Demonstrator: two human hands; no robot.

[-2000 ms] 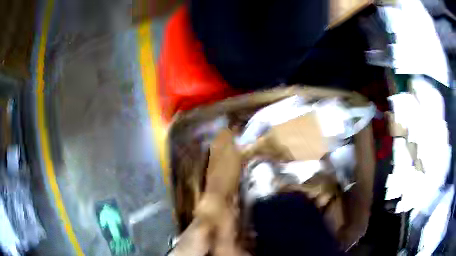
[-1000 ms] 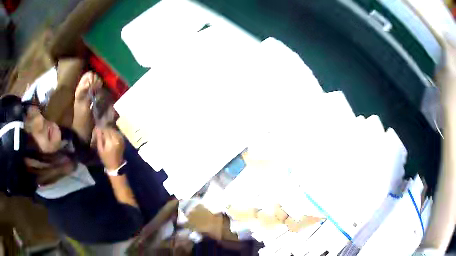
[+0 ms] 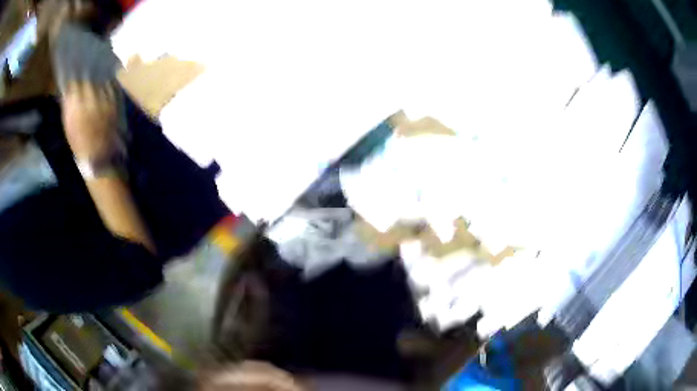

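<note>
White cartons or flat blanks (image 3: 306, 69) fill the middle and upper view, so overexposed that their edges merge. Small brown panels (image 3: 424, 124) show among them. A blurred skin-coloured patch, probably my left hand or forearm (image 3: 248, 376), is cut off by the bottom edge. Its fingers and anything in it cannot be made out. It is apart from the white cartons. My right hand is not in view. A dark shape at bottom centre looks like my clothing.
A person's bare forearm (image 3: 118, 206) and dark clothing are at the left, with a greyish item (image 3: 84, 57) at the hand. A stack with striped grey edges (image 3: 619, 252) stands right. Bright blue (image 3: 489, 366), perhaps a stool, is at the bottom. Green bench surface (image 3: 672, 84) is at the right.
The view has swung from the scrap-filled brown carton to the white cartons, then shifted so they sit higher. The other person's face has left view. A skin-coloured patch now shows at the bottom.
</note>
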